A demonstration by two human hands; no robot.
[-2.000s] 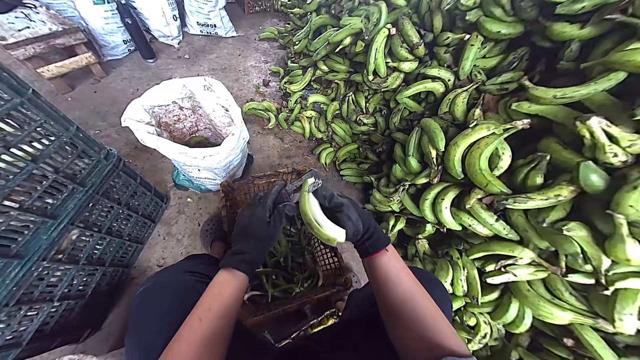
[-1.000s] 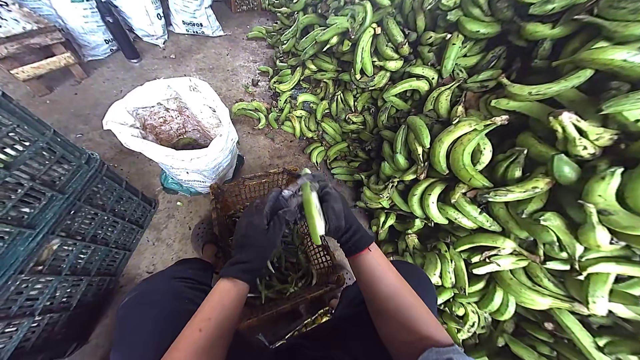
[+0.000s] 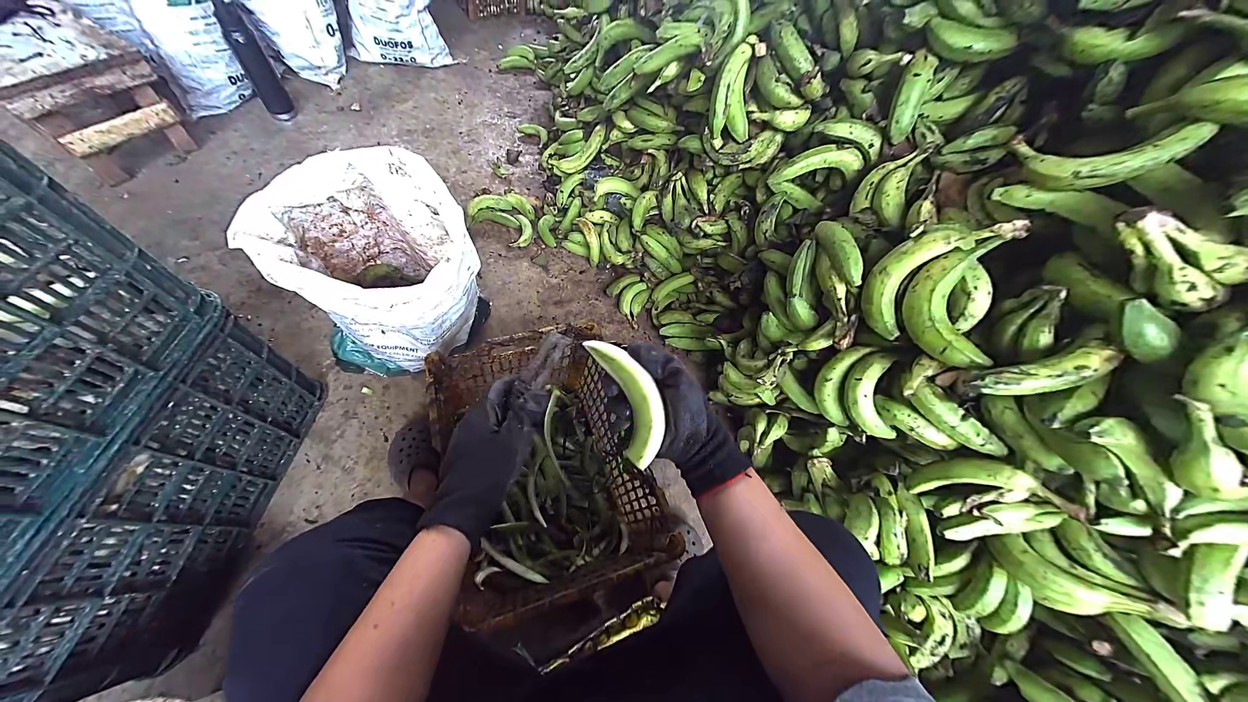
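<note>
My right hand, in a dark glove with a red cuff edge, grips a pale, mostly peeled plantain over the right side of a brown plastic crate. Over the crate's left side, my left hand, gloved too, has its fingers curled; a greyish blurred thing shows at its fingertips, and whether it holds this or a tool I cannot tell. Green strips of peel lie inside the crate between my legs.
Unpeeled green plantains are heaped along the right. An open white sack stands beyond the crate. Dark green crates are stacked at left. A wooden stool, white sacks and a black cylinder stand farther back.
My hands have moved apart, and the plantain now shows its pale curved side, held by my right hand. Two seconds ago both hands were close around it.
</note>
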